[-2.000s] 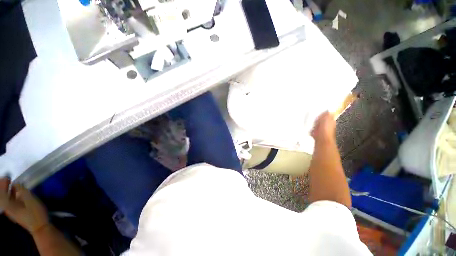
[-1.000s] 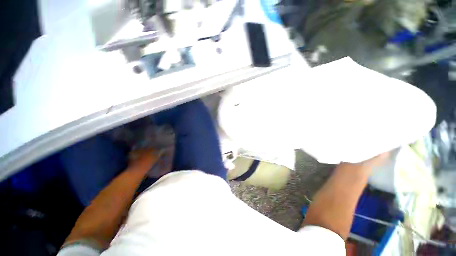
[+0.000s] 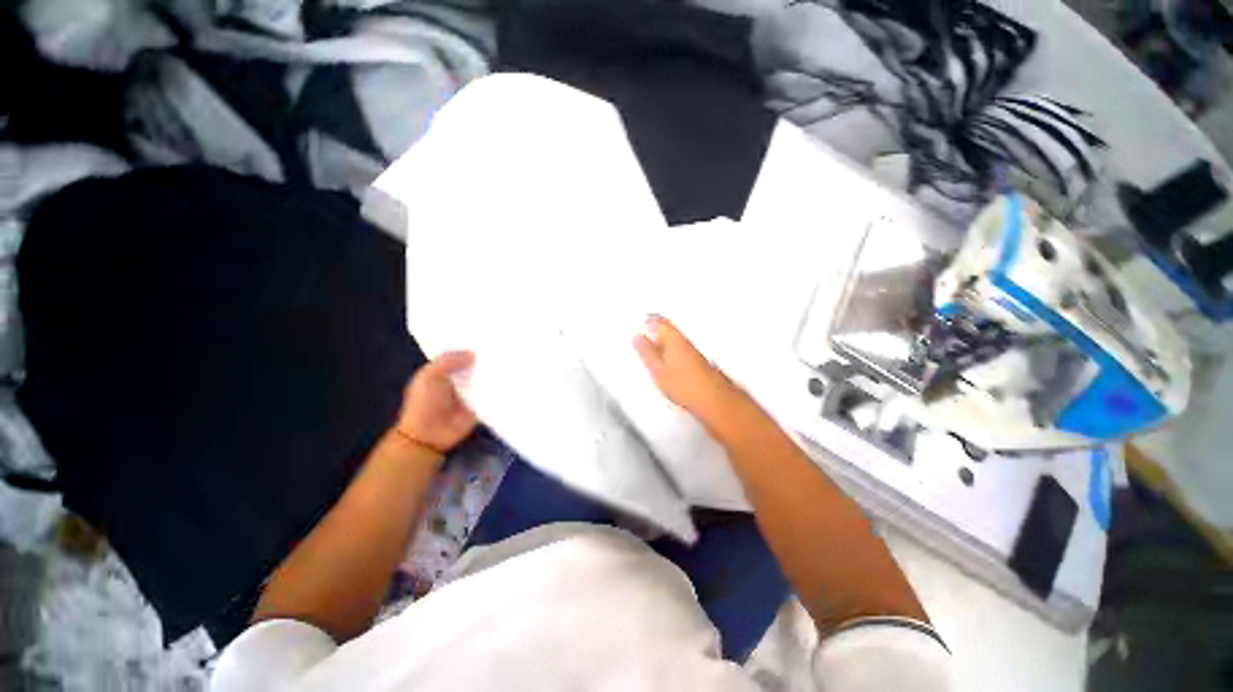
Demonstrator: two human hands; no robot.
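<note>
A white backing panel [image 3: 521, 230] lies over the table's left part and hangs over its edge towards my lap, with a fold at its lower end. My left hand [image 3: 440, 402] grips its left edge. My right hand [image 3: 672, 362] is on the panel's right part with fingers bent, seeming to hold the cloth. A black fabric panel [image 3: 690, 102] lies behind it on the table. The pile of black panels [image 3: 203, 365] is at the left.
The overlock machine [image 3: 1061, 338] stands on the right of the white table, with a mobile phone [image 3: 1044, 535] near the front edge. Patterned cloth [image 3: 933, 81] lies at the back. Black and white cloth [image 3: 311, 81] is heaped at the back left.
The view has swung left. The white panel that my right hand held right of the table is now in front of me. My left hand has moved from my lap to its edge.
</note>
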